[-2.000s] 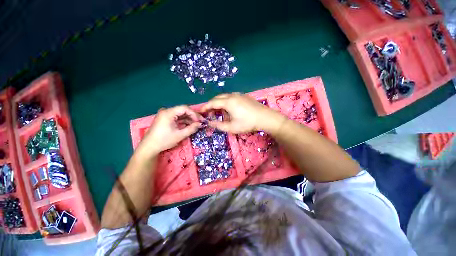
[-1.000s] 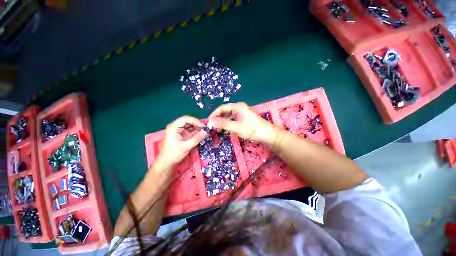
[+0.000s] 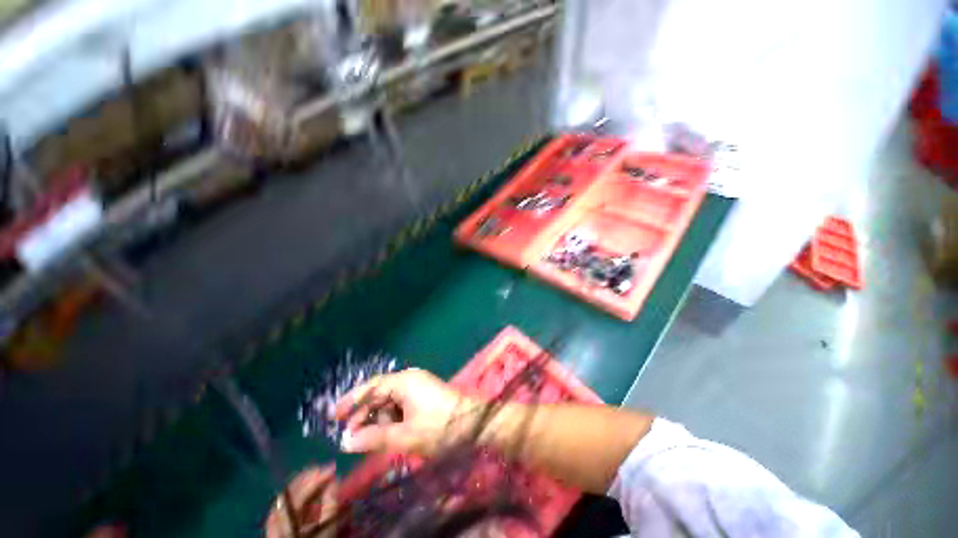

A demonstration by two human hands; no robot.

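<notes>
The red sorting tray (image 3: 512,355) lies at the lower middle, its near part covered by dark blurred strands. The heap of small silvery components (image 3: 316,412) lies on the green mat at its far left. My right hand (image 3: 404,408) is over the heap's near edge, fingers curled, with a pale spot at the fingertips; whether it holds a part is unclear. My left hand (image 3: 305,504) is at the lower edge beside the tray, blurred and partly cut off; its grip cannot be made out.
Red side trays (image 3: 534,263) with mixed metallic parts stand farther along the green mat (image 3: 420,299). A blurred rack (image 3: 305,105) is beyond the bench at the upper left. A white-clad person (image 3: 777,116) seems to be at the bench's far end. Red trays (image 3: 837,252) lie on the floor.
The view has swung up and to the right, and blurred. My right hand has moved away from my left, from above the tray to the component heap.
</notes>
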